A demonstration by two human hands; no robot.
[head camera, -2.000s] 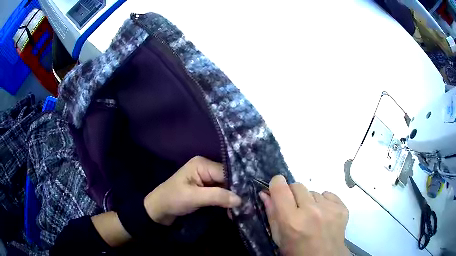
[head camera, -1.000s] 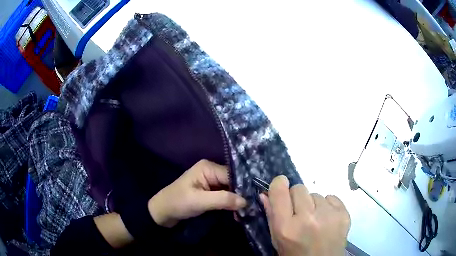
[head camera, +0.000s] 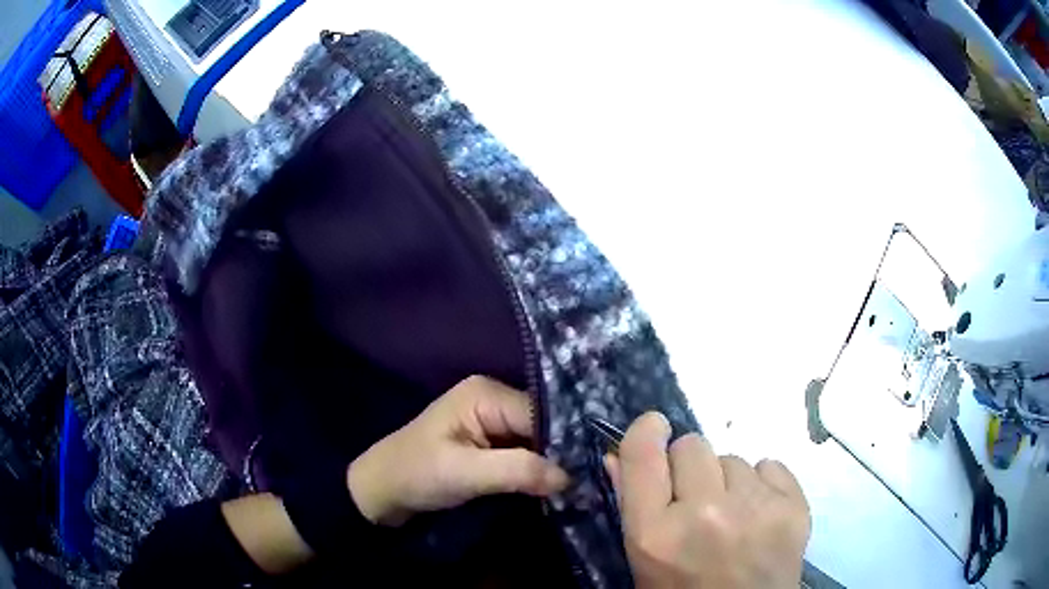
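A fuzzy grey, blue and black plaid garment [head camera: 592, 311] lies over the table edge with its dark purple lining [head camera: 385, 230] facing up. A dark zipper [head camera: 523, 316] runs between lining and plaid band. My left hand [head camera: 449, 454] pinches the band beside the zipper between thumb and fingers. My right hand [head camera: 713, 506] is closed around a small tool; only its thin silver points [head camera: 604, 429] show, touching the plaid band. The rest of the tool is hidden in my fingers.
A white sewing machine head [head camera: 1007, 299] stands at the right edge, with black-handled shears [head camera: 986, 524] below it. More plaid pieces [head camera: 127, 345], a blue crate [head camera: 40, 127] and a red crate [head camera: 98, 132] are at the left. Part of a second machine [head camera: 207, 23] shows at upper left.
The whole view has shifted slightly, so garment and machine sit a little further right and lower. The tool's points have changed angle slightly at the band. Both hands keep their grips.
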